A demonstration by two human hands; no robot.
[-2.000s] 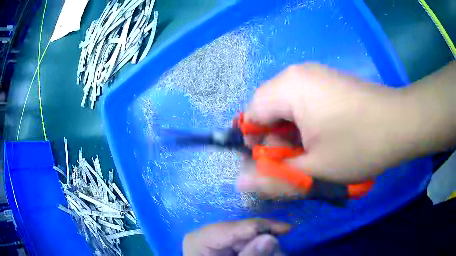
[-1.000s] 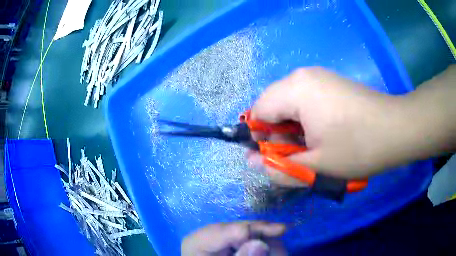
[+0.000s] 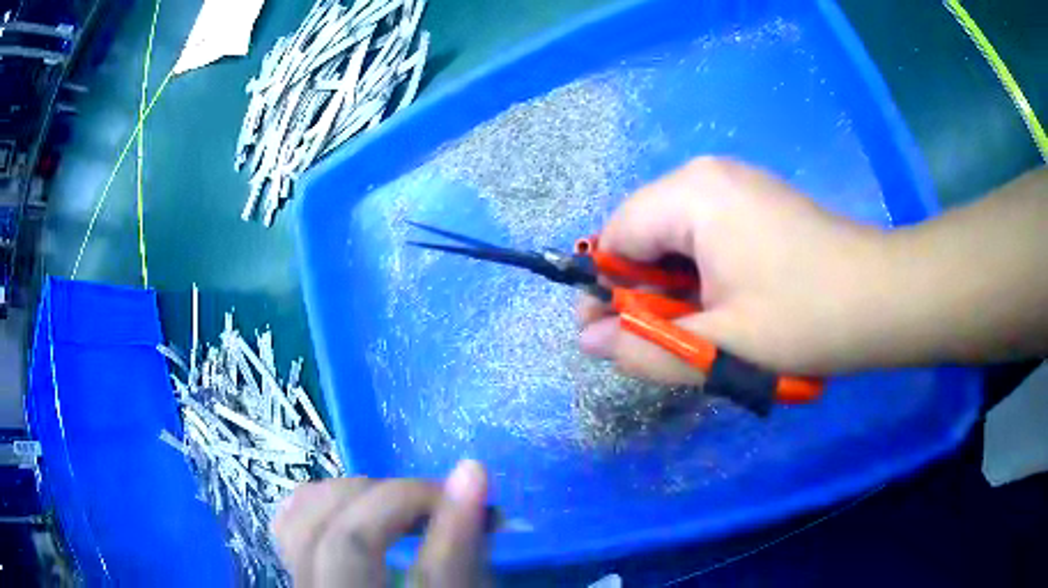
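My right hand [image 3: 747,264] holds the orange-handled scissors [image 3: 552,267] over the blue tray [image 3: 328,345]. The dark blades are slightly apart and point to the upper left, with nothing seen between them. My left hand [image 3: 391,528] is at the tray's lower left edge, cut off by the bottom of the picture. Its thumb and finger are close together on a small dark thing, too blurred to name. Fine silvery clippings [image 3: 534,155] lie heaped and scattered on the tray floor.
A pile of pale strips [image 3: 333,86] lies beyond the tray's upper left edge. A looser strip pile [image 3: 253,419] lies between the tray and a blue bin [image 3: 115,425]. A white sheet [image 3: 221,32] is at the upper left. Yellow lines cross the green mat.
My left hand has moved left to the tray's lower left edge. The scissors have tilted, their tips now higher and further right. The whole scene has shifted somewhat right in view.
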